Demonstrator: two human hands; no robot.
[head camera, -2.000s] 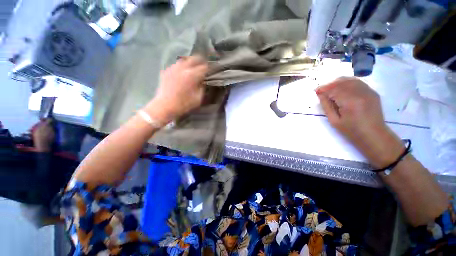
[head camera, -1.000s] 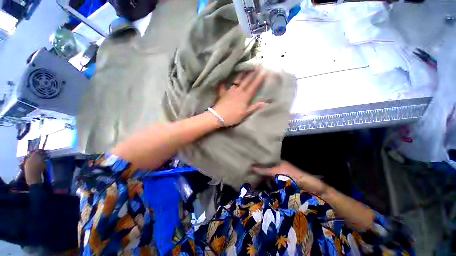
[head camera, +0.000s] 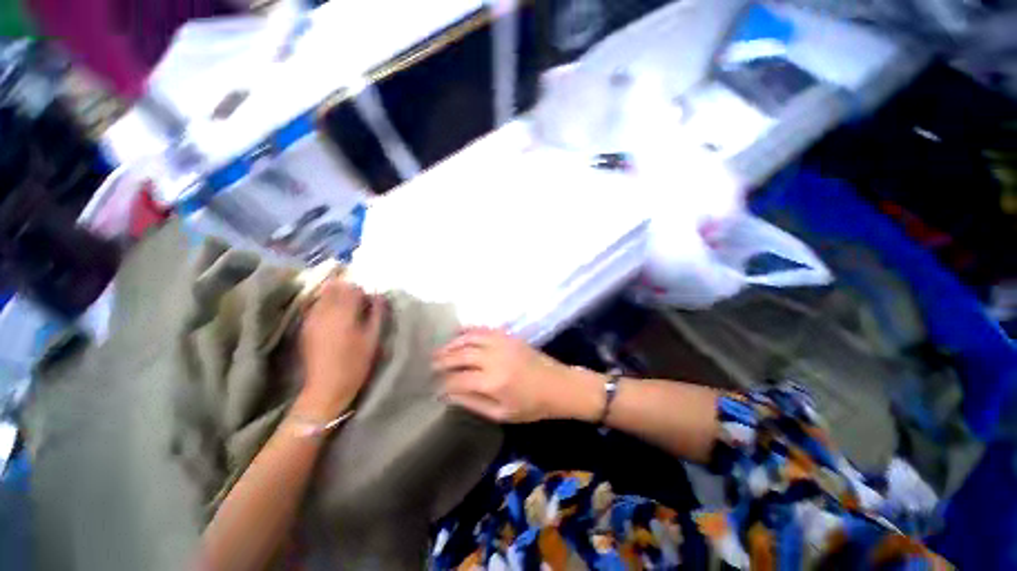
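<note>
The olive-khaki cloth [head camera: 390,457] drapes over the left part of the white table and its front edge. My left hand [head camera: 338,344] lies on the cloth close below the needle area of the sewing machine [head camera: 279,184]; its fingers are bent and blurred, and whether they grip cannot be told. My right hand [head camera: 496,374] is at the cloth's right edge near the table front, fingers together on the cloth; the thumb side is hard to make out. The presser foot and needle are blurred and cannot be told apart.
A large dark rectangle [head camera: 429,95] is strapped to the machine with white bands. A white carrier bag [head camera: 697,251] hangs at the table's right end. Blue crate material [head camera: 892,268] and olive cloth pieces [head camera: 803,357] are at the right. The white table [head camera: 491,223] runs between them.
The view has swung to the right, showing the bag and crate. My right hand has come up from the lower cloth to its right edge. My left hand is nearer the needle area.
</note>
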